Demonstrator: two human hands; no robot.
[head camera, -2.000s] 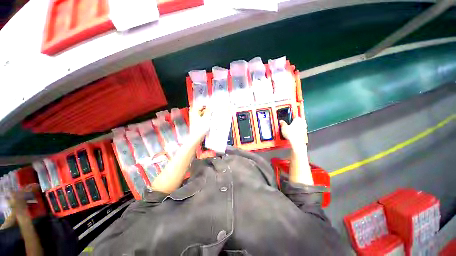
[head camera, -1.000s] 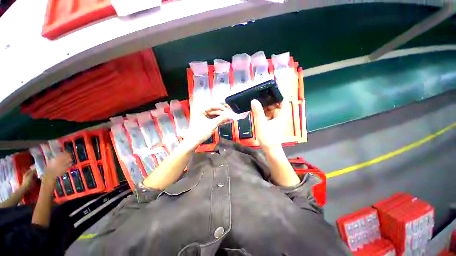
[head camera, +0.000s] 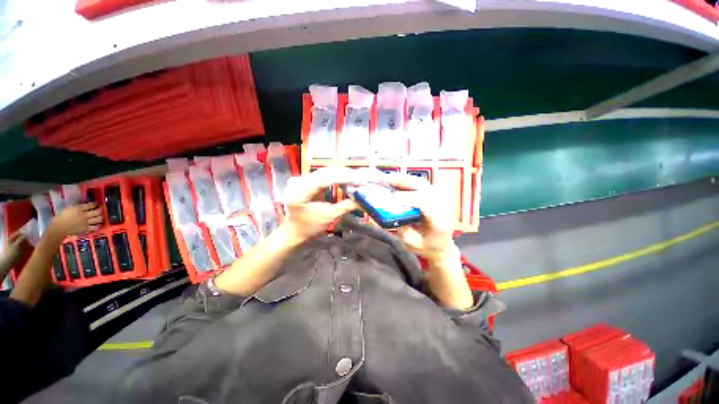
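Observation:
A mobile phone (head camera: 392, 211) is held low in front of my chest, tilted, its lower edge shining blue. My right hand (head camera: 430, 217) grips its right end. My left hand (head camera: 317, 207) has its fingers closed at the left end. A whitish, thin piece (head camera: 378, 190) lies along the phone between the hands; I cannot tell if it is a bag or film. Behind, an orange-red phone tray (head camera: 478, 170) has a back row of bagged phones (head camera: 390, 126) with loose bag ends sticking up. The hands hide much of its front row; a dark phone partly shows there.
Left of it is a tray of bagged phones (head camera: 206, 193), then a tray of black phones (head camera: 122, 251) with another person's hand (head camera: 77, 219) over it. Stacked empty trays (head camera: 158, 110) lie under the white bench (head camera: 315, 30). Filled trays (head camera: 607, 359) stand on the floor at lower right.
The phone has come down towards my chest and tilted the other way. Both hands have closed in around it. The other person's hand has moved over the black-phone tray. The view has shifted slightly.

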